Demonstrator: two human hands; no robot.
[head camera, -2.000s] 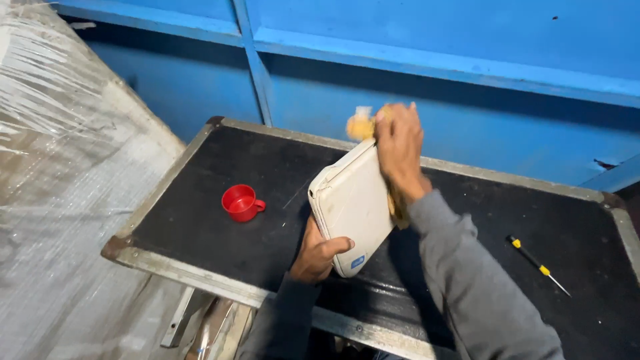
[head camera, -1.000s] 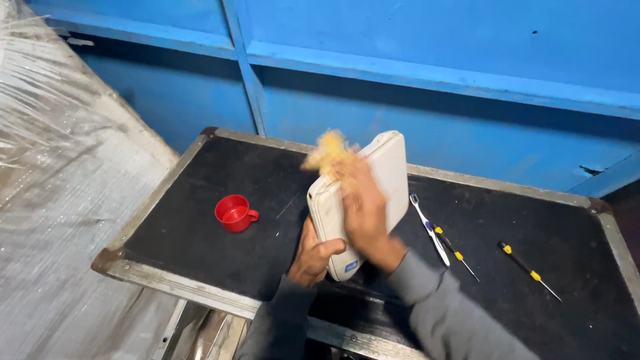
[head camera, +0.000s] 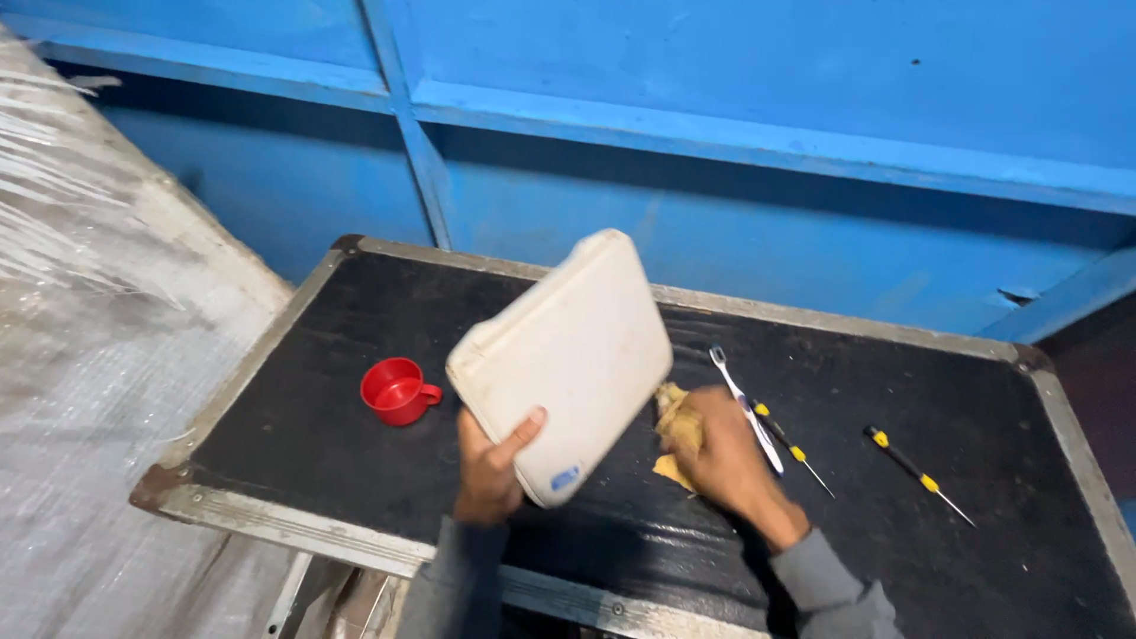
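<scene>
A flat off-white plastic case or device (head camera: 568, 364) with rounded corners and a small blue label is tilted up above the black table. My left hand (head camera: 493, 461) grips its lower left edge, thumb on the broad face. To the right of it, my right hand (head camera: 723, 453) is closed on a crumpled yellow cloth (head camera: 676, 435), apart from the case. Just beyond my right hand lie a white toothbrush (head camera: 745, 408) and a small black-and-yellow screwdriver (head camera: 790, 444). What the case's far side looks like is hidden.
A red cup (head camera: 397, 391) with a handle stands on the left half of the table (head camera: 994, 390). Farther right lies a second black-and-yellow screwdriver (head camera: 919, 475). Metal edging frames the tabletop. Behind it rises a blue wall (head camera: 710, 213) with ledges; plastic sheeting (head camera: 106, 426) is at the left.
My right hand, with the yellow cloth, has moved off the case's upper edge and down to its right. My left hand still holds the case, which is now turned with its broad face more toward me.
</scene>
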